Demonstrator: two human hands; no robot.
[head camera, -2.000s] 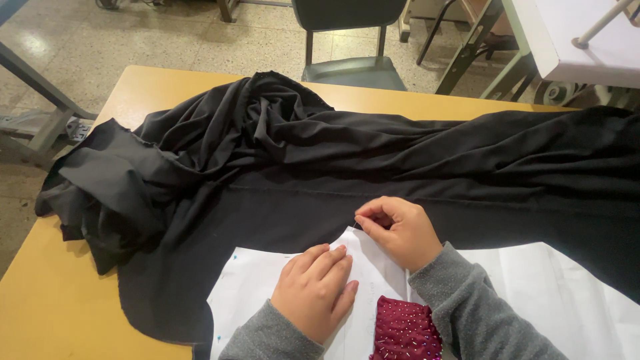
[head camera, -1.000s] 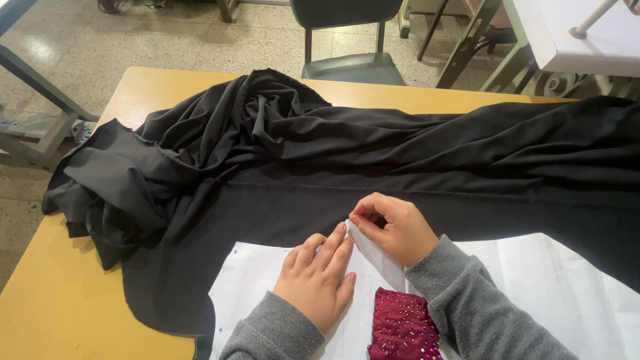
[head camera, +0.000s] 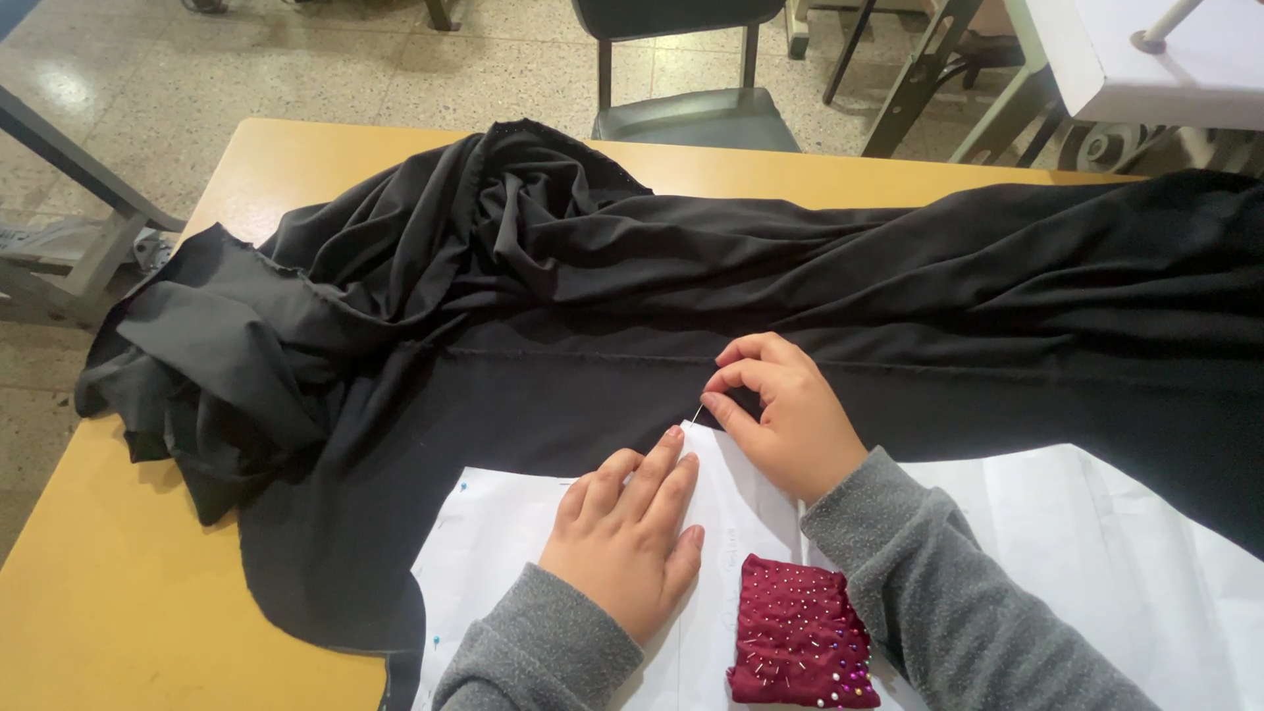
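Note:
My right hand (head camera: 785, 415) pinches a straight pin (head camera: 697, 414) between thumb and index finger, its lower end at the top corner of a white paper pattern (head camera: 504, 528). Flat on the paper rests my left hand (head camera: 629, 528), its fingertips beside that corner and nothing held in it. Under the paper lies black fabric (head camera: 553, 405), spread smooth near my hands and bunched farther back and to the left. A dark red pincushion (head camera: 800, 632) full of pins sits on the paper below my right hand. Blue-headed pins (head camera: 464, 486) show along the paper's left edge.
The yellow table (head camera: 118, 573) carries the fabric, which hangs over its left edge. Beyond the far edge stands a dark chair (head camera: 696, 118). At the upper right is a white tabletop (head camera: 1136, 69) with metal legs, and a metal frame (head camera: 84, 197) stands at the left.
The fingers of my right hand have drawn back a little from the paper's corner, and the pin now shows between them and the paper. My left hand stays flat on the paper.

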